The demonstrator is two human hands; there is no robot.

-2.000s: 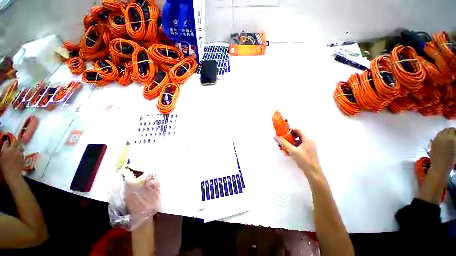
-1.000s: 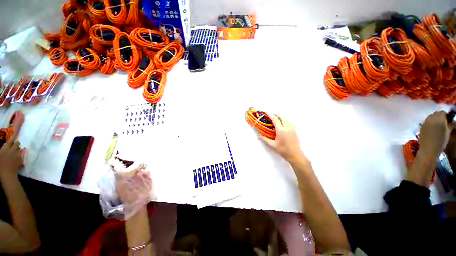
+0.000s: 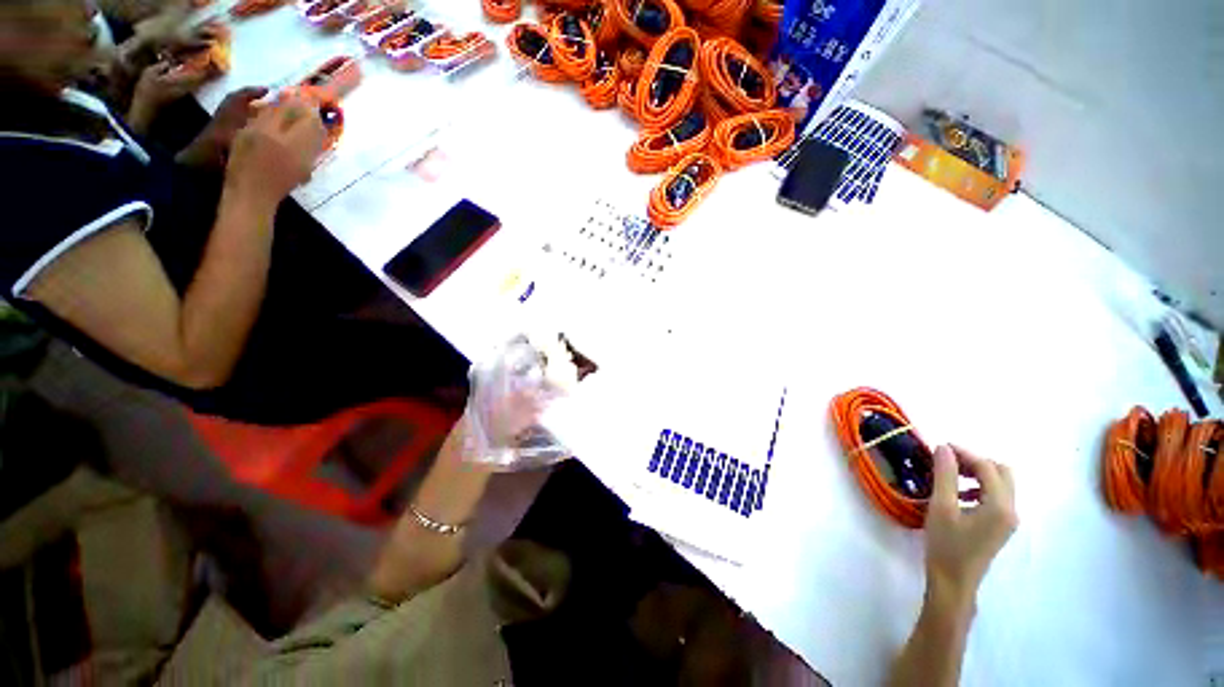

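Note:
An orange coiled cable [image 3: 879, 450] with black connectors and a pale tie around its middle lies face up on the white table [image 3: 1074, 336]. My right hand [image 3: 969, 503] has thumb and fingers on its right end. My left hand [image 3: 517, 403] is at the table's front edge, holding a crumpled clear plastic bag [image 3: 494, 419]; its fingers are partly hidden by the bag. A label sheet [image 3: 711, 470] with a row of dark blue rectangles lies between my hands. A small-label sheet [image 3: 624, 242] lies further back.
A phone with a red edge [image 3: 443, 247] and a dark phone [image 3: 813, 176] lie on the table. Coiled cables [image 3: 671, 81] are piled at the back beside a blue bag [image 3: 832, 47]; more [image 3: 1175, 470] lie at right. A seated person [image 3: 148, 228] and a red stool [image 3: 336, 456] are at left.
The view has turned left, bringing the seated person and stool into view. The coil has turned face up, showing its connectors and tie. My left hand still has the bag.

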